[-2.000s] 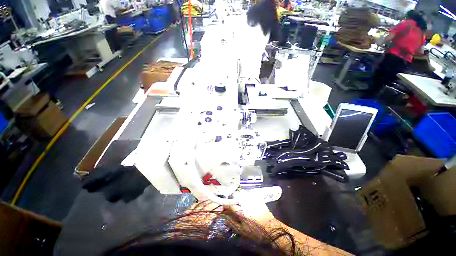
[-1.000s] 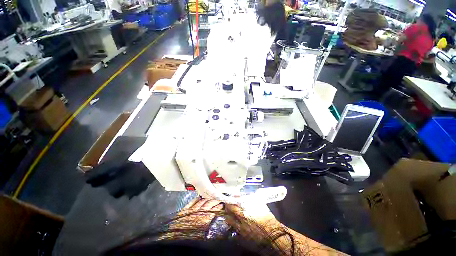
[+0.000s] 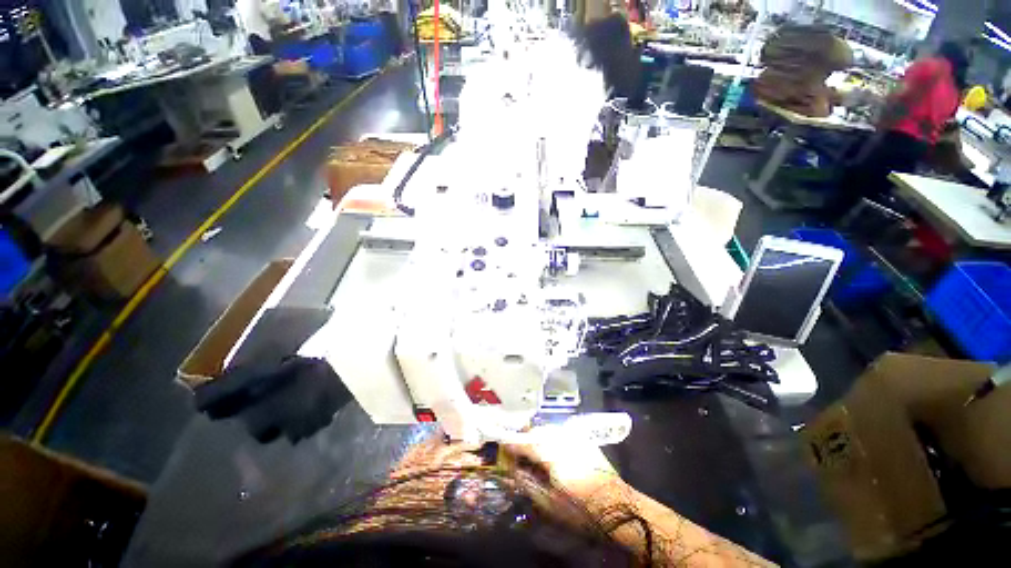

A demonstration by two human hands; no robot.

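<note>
The white sewing machine head point(image 3: 443, 366) with a red logo fills the middle of the view, partly overexposed. My right hand point(image 3: 565, 460) is at the needle area below the white arm point(image 3: 599, 428), with the forearm running to the lower right. My left hand point(image 3: 427, 457) is just left of it, mostly covered by hair. Hair and glare hide the fingertips and any piece between them. Black fabric panels point(image 3: 272, 394) lie left of the machine. Black strips with pale lines point(image 3: 693, 350) lie in a tangled pile to the right.
A grey screen in a white frame point(image 3: 785, 291) stands right of the strips. Open cardboard boxes stand low right point(image 3: 876, 455) and low left point(image 3: 67, 499). A narrow carton point(image 3: 235, 324) is along the table's left side. A person in red point(image 3: 926, 94) is at the far right.
The view has shifted slightly. Both hands remain at the needle area, and the hair covers them a little differently. No clear movement of the fabric piles shows.
</note>
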